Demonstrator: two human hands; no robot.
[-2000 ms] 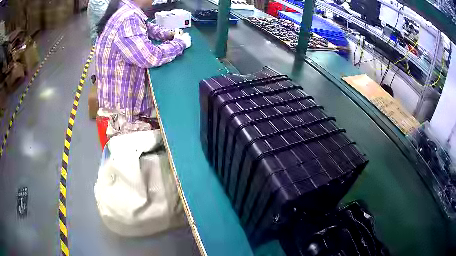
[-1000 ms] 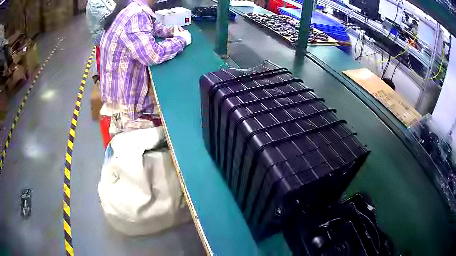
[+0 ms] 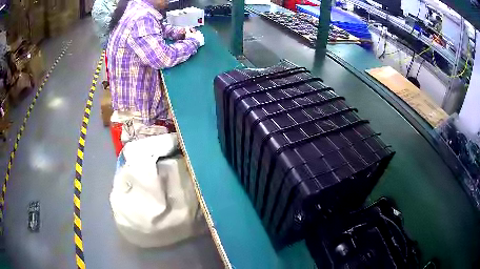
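Neither of my hands is in view. A large stack of black blister trays (image 3: 310, 142) with ribbed, gridded sides lies across the blue-green bench top (image 3: 202, 131) and the dark green belt. A shiny black blister tray (image 3: 368, 236) with rounded hollows lies at the near end of the stack, cut off by the bottom edge. Whether it is one tray or several nested ones I cannot tell.
A person in a checked shirt (image 3: 139, 58) stands at the bench beside a white box (image 3: 184, 17). An off-white sack (image 3: 152, 194) stands on the floor. A cardboard sheet (image 3: 405, 94) and a clear tray (image 3: 458, 152) lie beyond the belt. Green uprights (image 3: 237, 29) rise behind the stack.
The whole view has shifted slightly, so the stack and bench sit a little further right in the picture. The stack and near tray keep their places on the bench.
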